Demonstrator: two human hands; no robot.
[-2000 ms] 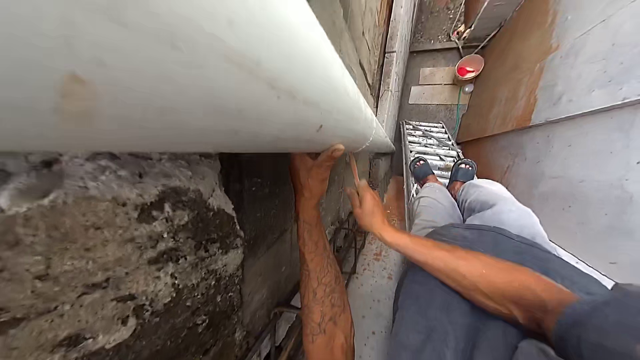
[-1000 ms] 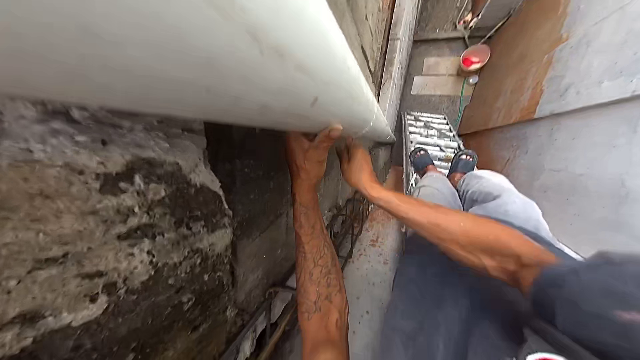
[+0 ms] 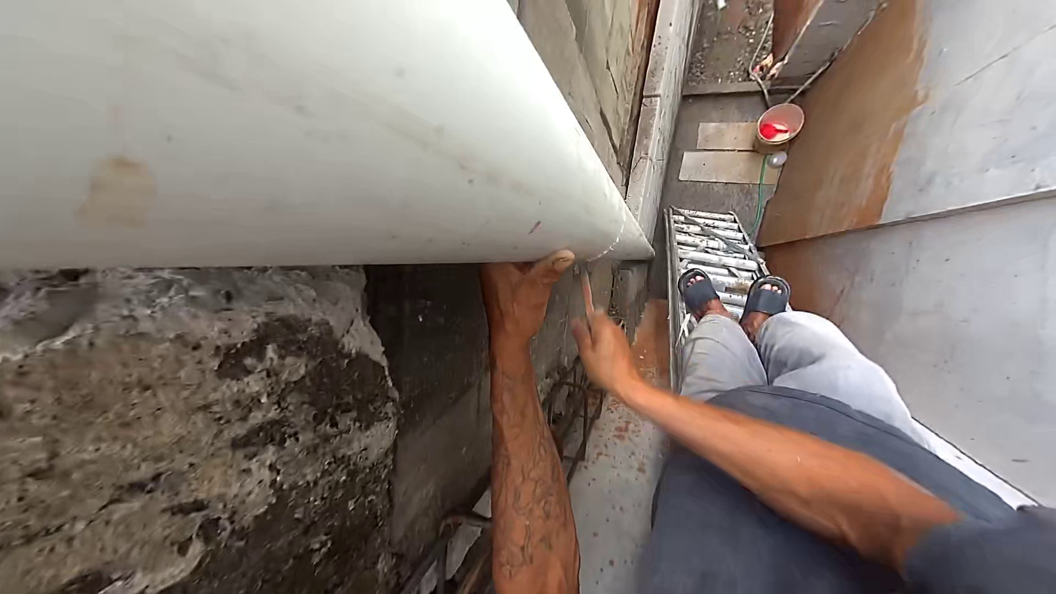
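A large white plastic pipe (image 3: 330, 140) crosses the upper left, with a dashed cut or mark line around it near its right end. My left hand (image 3: 524, 297) presses against the pipe's underside, thumb up beside the lower edge; its other fingers are hidden behind the pipe. Just to the right, my right hand (image 3: 606, 351) grips a thin reddish-brown tool, perhaps a saw blade or stick (image 3: 586, 289), whose upper end meets the pipe's lower edge by the dashed line. Motion blurs this hand slightly.
My sandaled feet stand on a paint-splashed metal ladder (image 3: 718, 247). Below are a bucket (image 3: 780, 124) with something red inside and flat boards (image 3: 726, 167). Rough concrete (image 3: 198, 429) lies at left, a grey wall (image 3: 965, 305) at right. Bent steel bars (image 3: 573, 404) jut beneath my hands.
My right hand was higher, close against the pipe, one second ago; now it is lower, with the thin tool visible again. My left hand stays at the pipe's underside.
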